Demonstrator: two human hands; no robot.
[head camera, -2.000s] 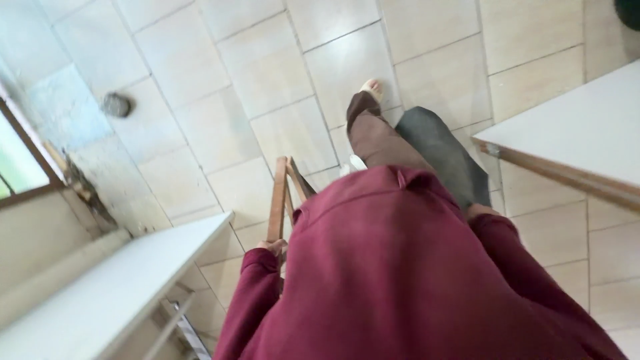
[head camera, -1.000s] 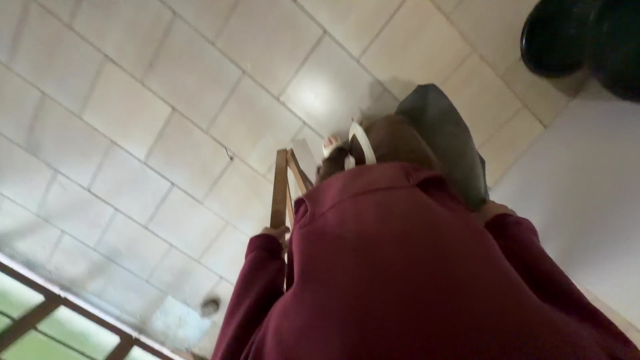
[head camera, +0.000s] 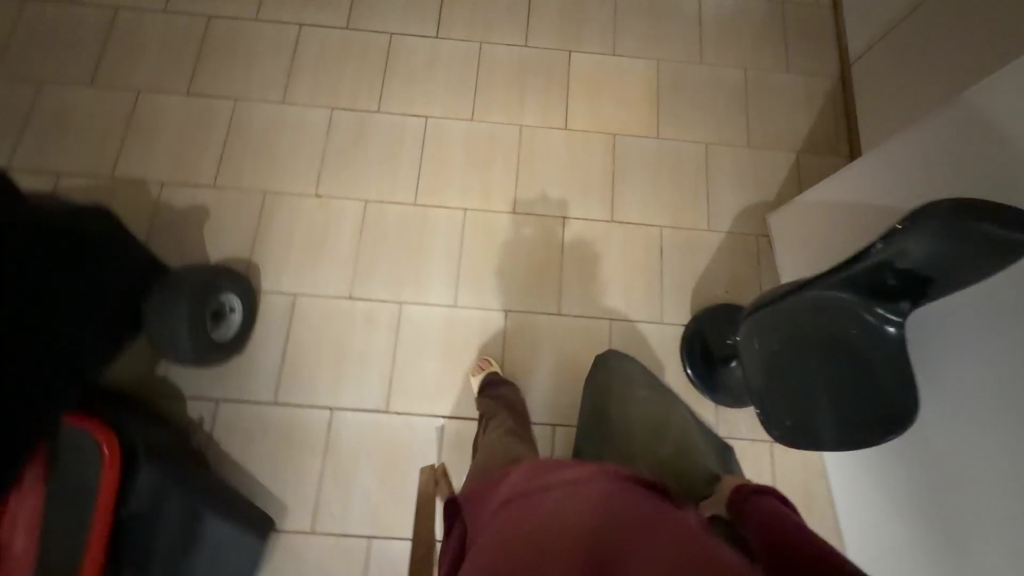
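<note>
My right hand (head camera: 723, 494), at the lower right below the maroon sleeve, is closed on the upper edge of a dark grey-green flat item (head camera: 644, 424), perhaps a bag or folded cloth, which hangs beside my leg. A wooden frame of narrow slats (head camera: 424, 516) stands out at my left side, at the bottom edge of the view. My left hand is hidden below the frame's edge, so its hold on the wood does not show. My foot in a light sandal (head camera: 485, 371) is on the tiled floor, between the two items.
A black pedestal chair (head camera: 832, 368) stands at the right against a white wall or panel (head camera: 920, 480). At the left are a black rubber wheel (head camera: 204, 314) and a black machine or cart with red trim (head camera: 104, 488). Beige floor tiles (head camera: 432, 264) lie ahead, with my shadow on them.
The view has moved through the room; the white tables and window are gone, while the black chair and wheel have come in. My left hand, earlier on the wooden frame, has dropped out of view.
</note>
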